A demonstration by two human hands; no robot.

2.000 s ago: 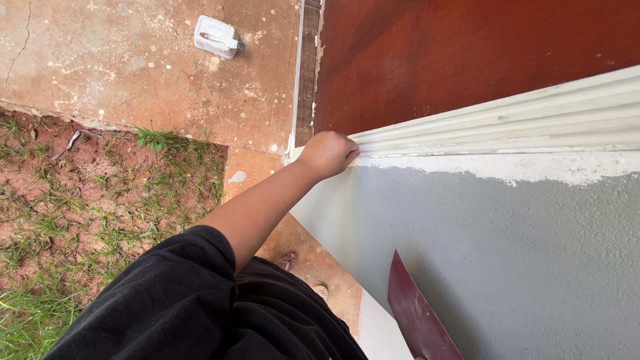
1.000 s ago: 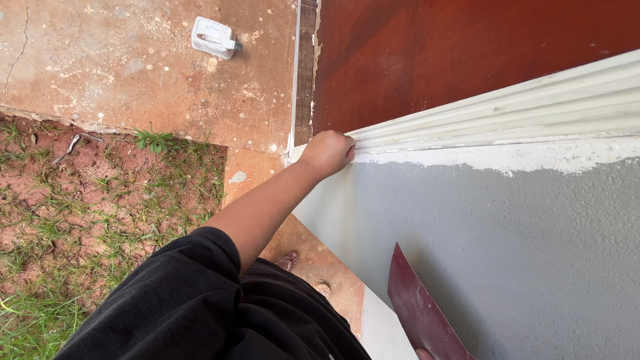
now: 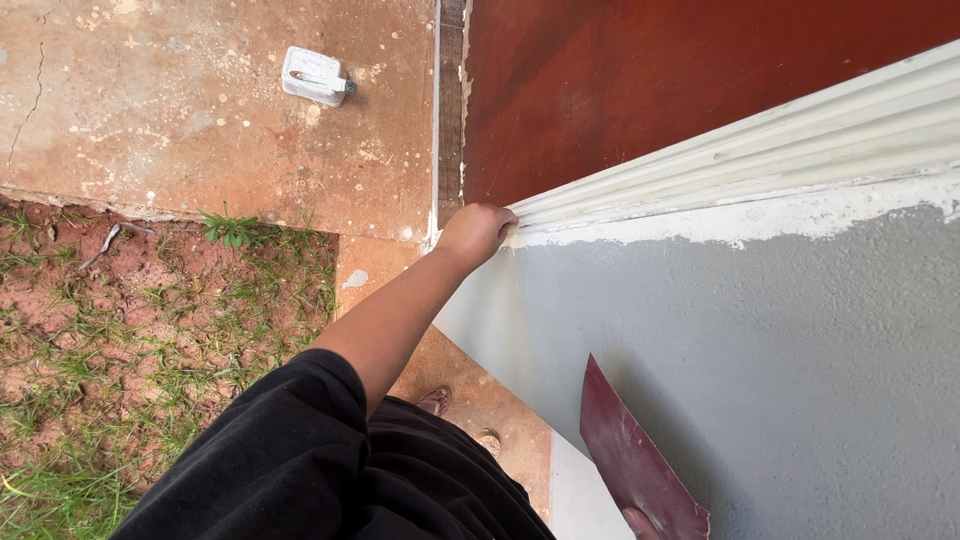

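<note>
My left hand [image 3: 478, 234] is curled against the lower left end of a white ribbed door moulding [image 3: 720, 154], beside a reddish-brown door panel [image 3: 645, 75]. Its fingers are bent, and whether they pinch anything is hidden. At the bottom right, only a fingertip or thumb of my right hand [image 3: 639, 523] shows, on a dark red sheet that looks like sandpaper [image 3: 637, 450]. That sheet is bent slightly and stands in front of the grey wall [image 3: 787, 337]. An uneven band of white filler or paint [image 3: 675, 225] runs along the moulding's edge.
On the paint-spotted concrete floor [image 3: 225, 135] lies a white plastic tub [image 3: 306, 88] with a brush across it. A wooden threshold strip [image 3: 450, 112] borders the door. Grassy red soil [image 3: 187, 322] lies at the left. My sandalled feet [image 3: 433, 403] are below, near the wall.
A little more of the right hand's digit shows on the dark red sheet. The left hand stays at the same end of the moulding. The view has turned slightly.
</note>
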